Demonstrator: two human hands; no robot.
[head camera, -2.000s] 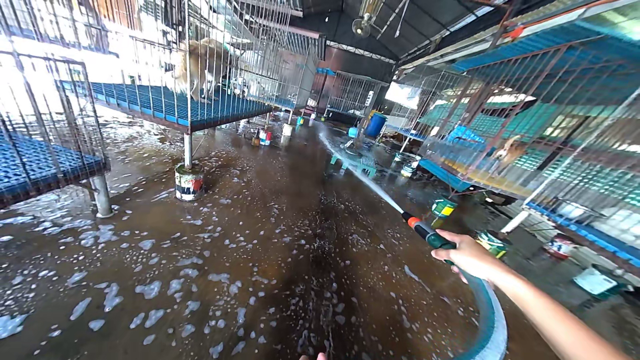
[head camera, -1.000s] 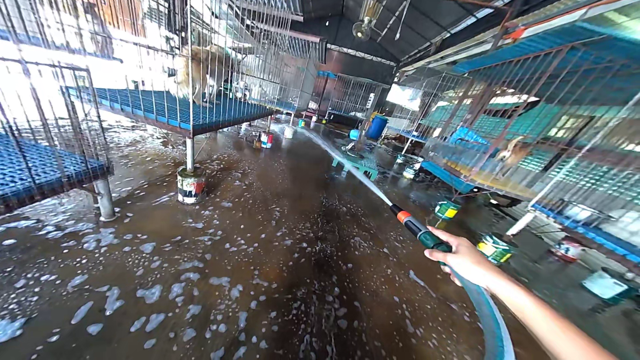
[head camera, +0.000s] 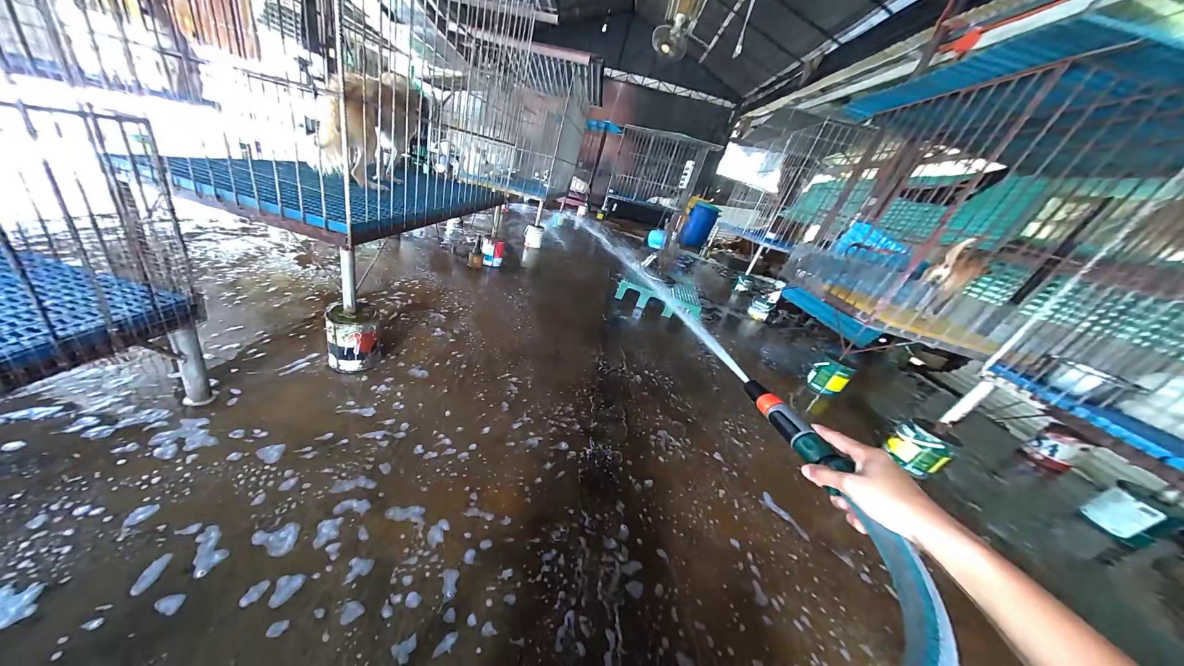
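My right hand (head camera: 874, 481) is closed around a black, green and orange hose nozzle (head camera: 791, 430) at the lower right. A teal hose (head camera: 911, 592) runs from its rear end down past my forearm. From the nozzle tip a jet of water (head camera: 689, 324) shoots forward and to the left, passing over a green plastic stool (head camera: 680, 294). Foam patches (head camera: 277, 538) lie on the wet brown floor (head camera: 518, 388). My left hand is outside the frame.
Raised barred cages stand on both sides, their legs in paint cans (head camera: 351, 340). A tan dog (head camera: 370, 120) stands on blue slatted flooring (head camera: 305, 192) in the left cage; another dog (head camera: 957, 268) is in the right cage. A blue barrel (head camera: 699, 225) stands farther back.
The fingertips seen at the bottom edge two seconds ago are out of view. My right hand keeps hold of the spraying nozzle and has shifted only slightly.
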